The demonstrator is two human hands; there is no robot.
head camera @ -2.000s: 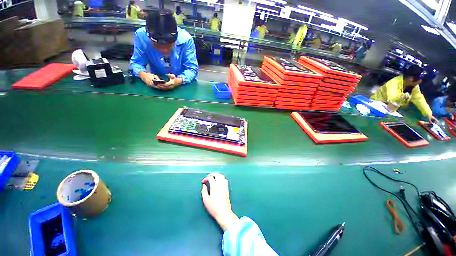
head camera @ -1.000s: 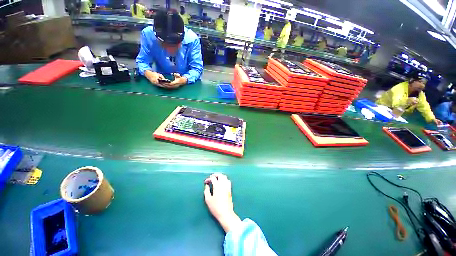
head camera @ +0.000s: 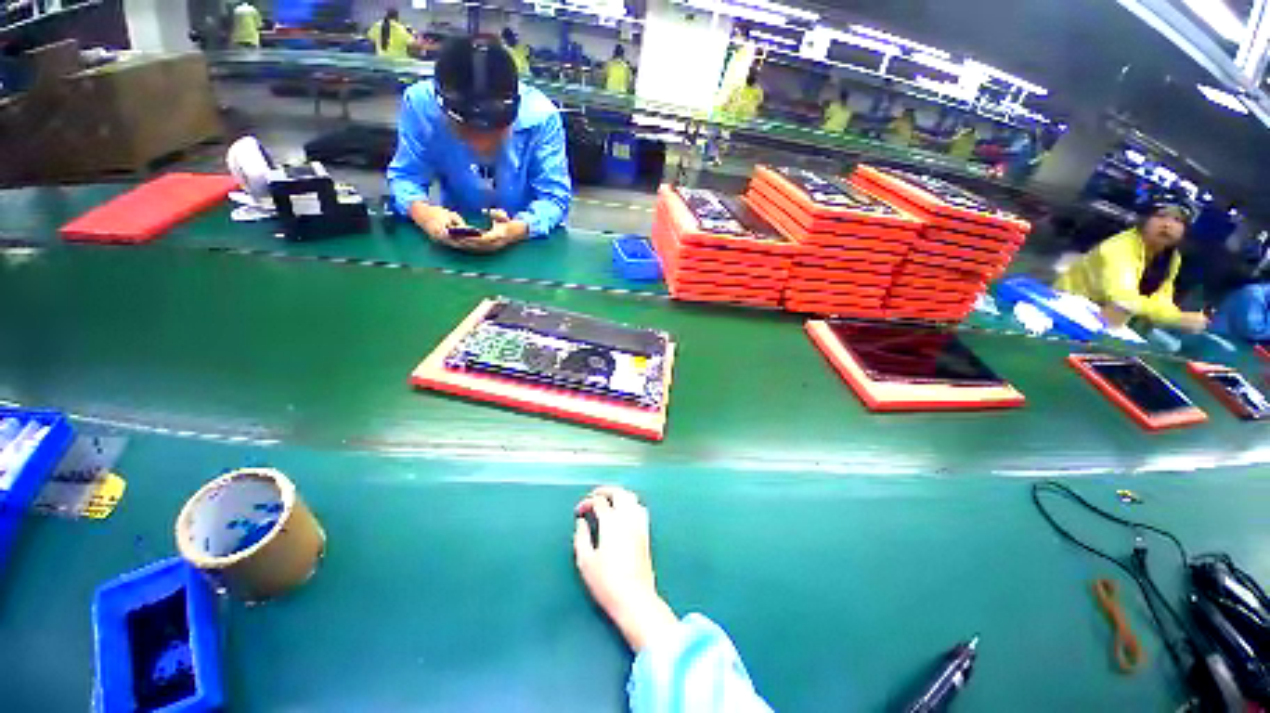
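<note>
An open laptop base [head camera: 557,348] with its board and fan exposed lies on an orange-red foam tray [head camera: 543,404] on the green belt, beyond my hand. My right hand [head camera: 613,547] rests on the near bench with curled fingers, touching no laptop. A dark spot shows between thumb and fingers; I cannot tell if it is a small held thing or shadow. My left hand is not in view. A black electric screwdriver [head camera: 947,680] lies right of my sleeve, cut off by the bottom edge.
A cardboard core [head camera: 286,550] and blue screw box [head camera: 198,634] stand at left. Black cords [head camera: 1233,606] and a tan tie [head camera: 1116,627] lie at right. A dark-screened unit [head camera: 919,353] lies on the belt. Beyond are stacked trays [head camera: 850,258] and a person [head camera: 481,146] holding a phone.
The laptop and dark-screened unit have moved left along the belt relative to the stacks. The view has shifted slightly. My right hand stays in place. The person in yellow has raised their head.
</note>
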